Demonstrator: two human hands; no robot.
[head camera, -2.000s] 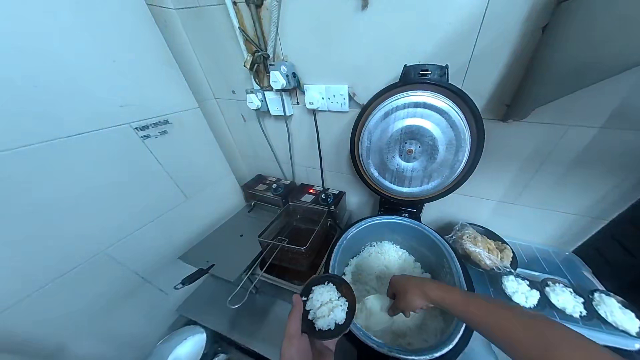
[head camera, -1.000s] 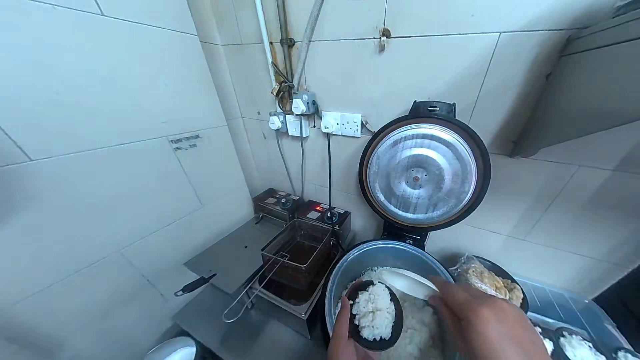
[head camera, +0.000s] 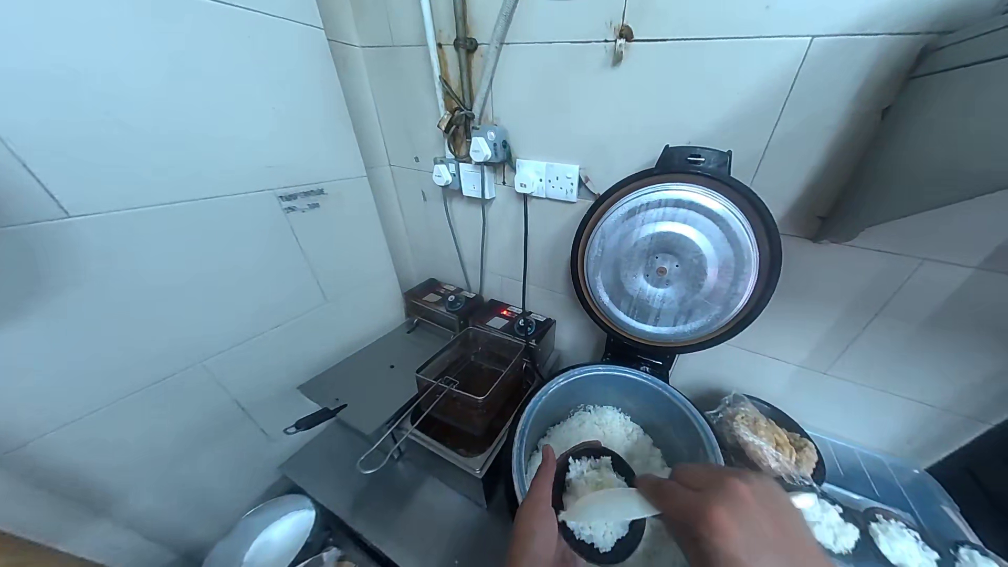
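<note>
My left hand (head camera: 543, 516) holds a small black bowl (head camera: 561, 482) of white rice over the near side of the rice cooker pot (head camera: 669, 402). My right hand (head camera: 728, 512) grips a white rice paddle (head camera: 606, 505), its blade lying flat against the rice in the bowl (head camera: 602, 537). Cooked rice (head camera: 606, 425) fills part of the pot behind the bowl. The cooker's round lid (head camera: 669, 264) stands raised against the wall, its metal inner side facing me.
Left of the cooker is a deep fryer with a wire basket (head camera: 472, 366) and dark oil. To the right are a plastic-wrapped food dish (head camera: 768, 441) and several bowls of rice (head camera: 902, 543) on a blue-grey surface. A metal pot (head camera: 264, 531) sits at the lower left.
The right hand was down in the pot's rice two seconds ago; now it holds the paddle on the rice in the bowl. The view has shifted toward the left wall.
</note>
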